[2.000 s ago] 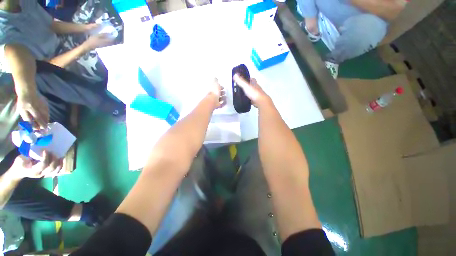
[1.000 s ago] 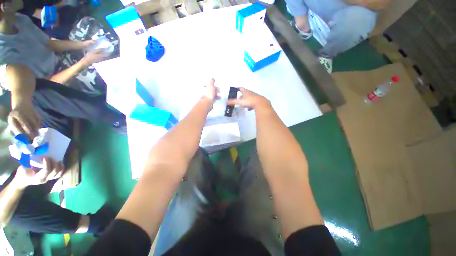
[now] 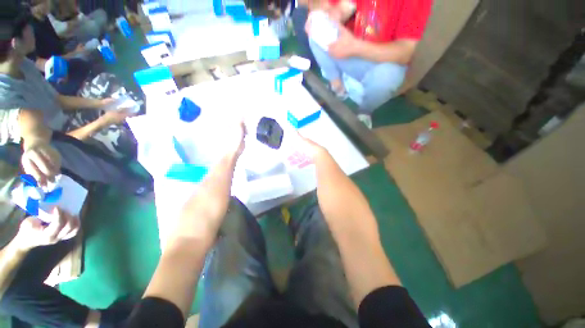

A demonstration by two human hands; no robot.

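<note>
A black glossy device (image 3: 270, 132) shows between my hands, above the white table top (image 3: 221, 96). Something pale, maybe a clear bag, seems to be around it, hard to see against the white. My left hand (image 3: 239, 138) is to its left and my right hand (image 3: 309, 145) to its right, both bare and blurred; their grip is unclear. Faint red print (image 3: 299, 159) shows beside my right hand. A white box (image 3: 269, 186) lies at the near table edge. A blue panel (image 3: 186, 172) lies left of my left forearm.
A blue crumpled lump (image 3: 188, 109) is at the table's far left. Blue-and-white boxes (image 3: 303, 117) stand at the right and far side. A person in red (image 3: 391, 22) sits beyond; others sit at left. Cardboard (image 3: 449, 211) and a red-capped bottle (image 3: 421, 139) are on the right.
The view has tilted up, showing a farther table. The black device now shows broader and lies between my hands, away from my right fingers. My hands are farther apart.
</note>
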